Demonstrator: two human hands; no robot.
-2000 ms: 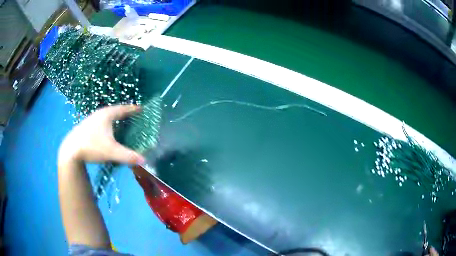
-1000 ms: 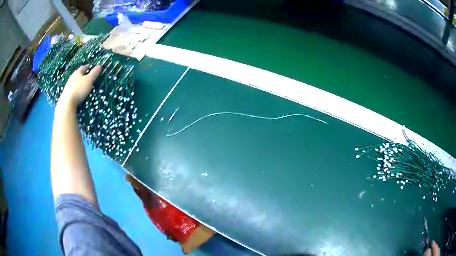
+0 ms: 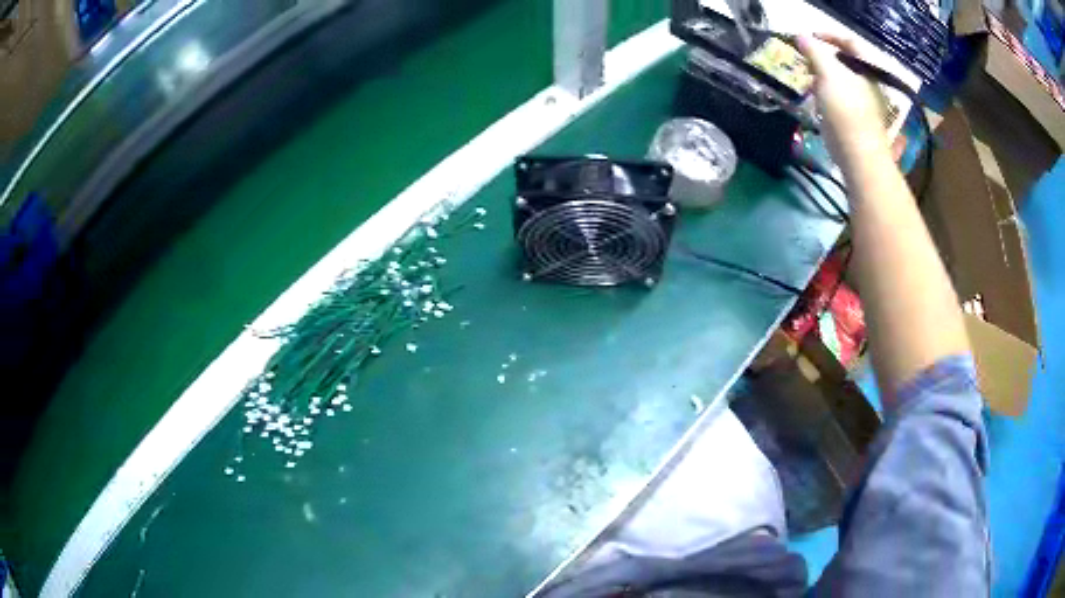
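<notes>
My right hand (image 3: 843, 80) reaches to the black soldering station (image 3: 747, 99) at the upper right. Its fingers are closed on a slim black handle, which looks like the soldering iron (image 3: 884, 76); its tip cannot be made out. A loose bunch of dark green lead wires (image 3: 350, 327) with tiny white ends lies on the green bench mat (image 3: 467, 491), left of the fan. My left hand is not in view.
A black square fan (image 3: 592, 228) with a round wire guard stands mid-bench. A round silvery container (image 3: 694, 161) sits between it and the station. A grey post (image 3: 579, 47) rises behind. Open cardboard boxes (image 3: 975, 234) and red wrap (image 3: 832, 310) lie beyond the bench edge.
The view has swung right, from the wired-panel pile to the fan and station. My left hand has left the picture. My right hand, earlier at the lower right edge with a slim tool, is now at the station.
</notes>
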